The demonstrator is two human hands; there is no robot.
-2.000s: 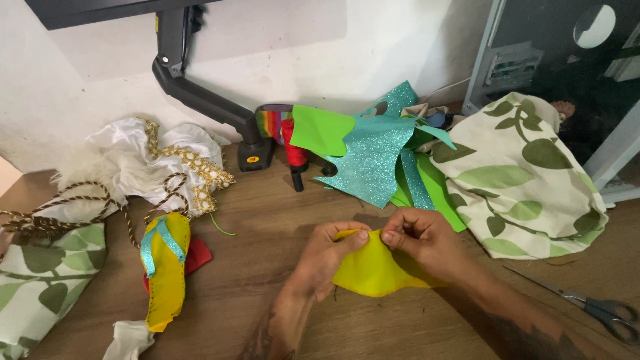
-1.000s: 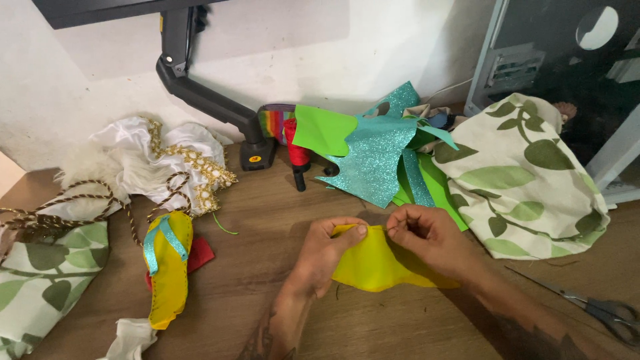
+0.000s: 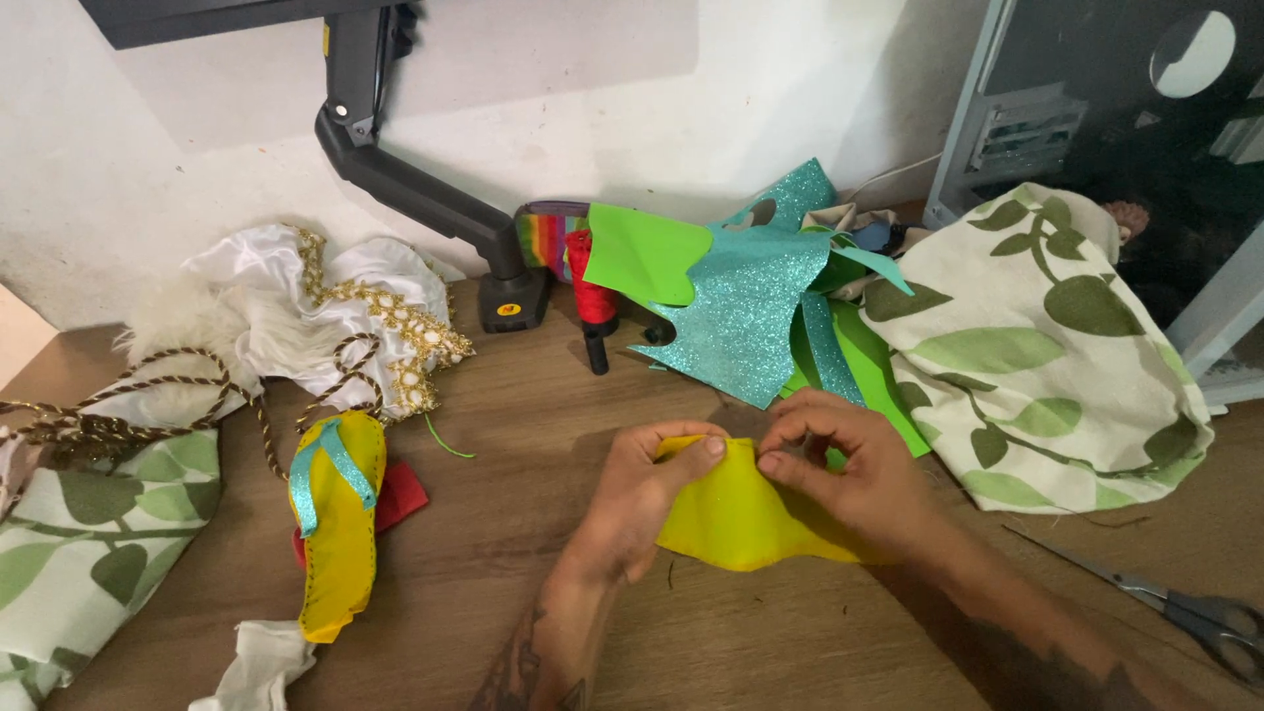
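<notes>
Between both hands, over the wooden table, is a yellow foam or felt sheet (image 3: 736, 518). My left hand (image 3: 642, 489) pinches its upper left edge between thumb and fingers. At the top edge, a little to the right, my right hand (image 3: 839, 464) has its thumb and fingertips closed on the sheet; whether they also hold a needle or thread cannot be seen. A yellow flip-flop shape (image 3: 341, 563) with dark edge stitching and glittery turquoise straps lies at the left, partly over a piece of red material (image 3: 400, 496).
Glittery turquoise sheet (image 3: 746, 296) and green sheets (image 3: 647, 255) lie behind the hands, beside a red thread spool (image 3: 591, 286). Scissors (image 3: 1165, 602) and leaf-print fabric (image 3: 1037, 365) are right. White gold-trimmed fabric (image 3: 286, 326), twisted cord (image 3: 178, 360) and a monitor arm (image 3: 425, 193) are left.
</notes>
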